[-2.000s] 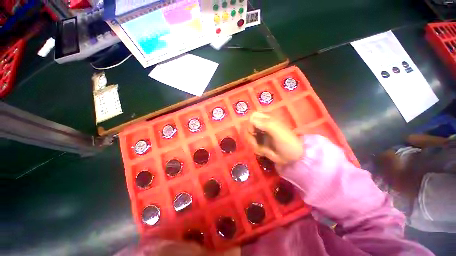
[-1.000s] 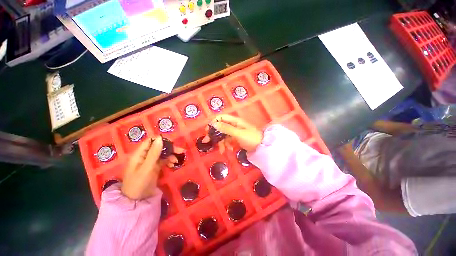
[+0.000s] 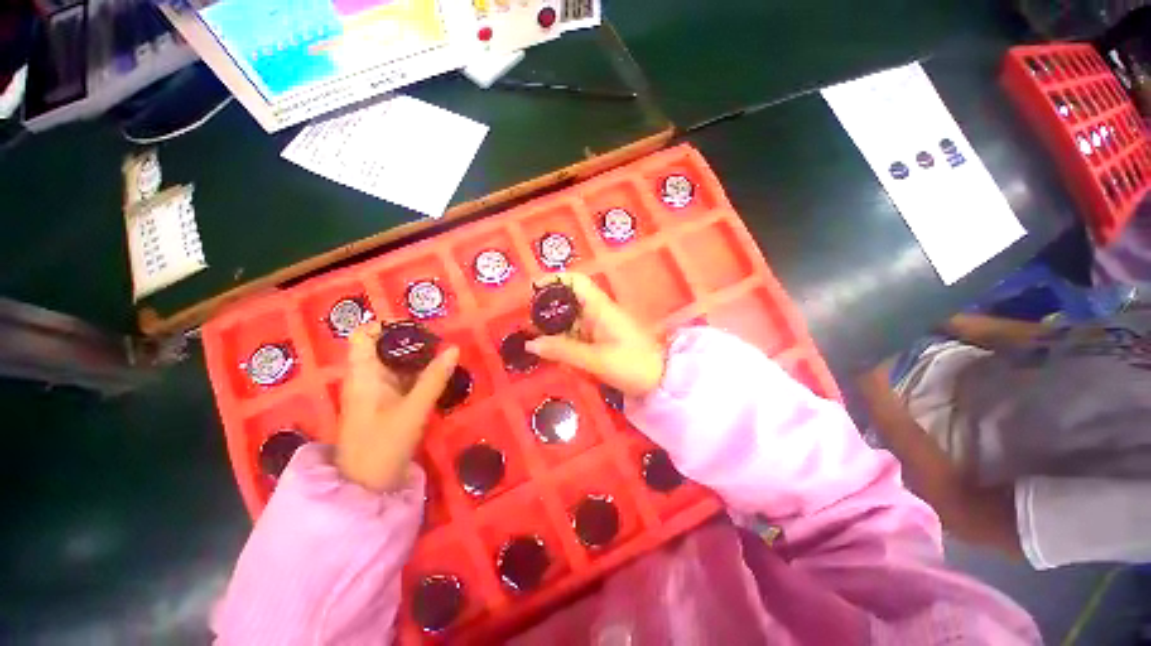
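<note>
My left hand holds a dark watch head between thumb and fingers, dark face up, above the red tray. My right hand holds another dark watch head the same way, just to the right. The tray's back row holds several watch heads with silver patterned faces up, one in the far right pocket. Rows nearer me hold dark watch heads, one with a white glare. Some pockets at the right hold none. My hands and sleeves hide part of the tray.
Beyond the tray's wooden-edged strip lie a white paper, a label strip, a colour chart and a thin dark stick. A sheet with dark round pictures, another red tray and a person's arm are at the right.
Two seconds ago only my right hand was clearly over the tray. Both hands now hold watch heads over it. Since one second ago, both watch heads have turned face up towards me.
</note>
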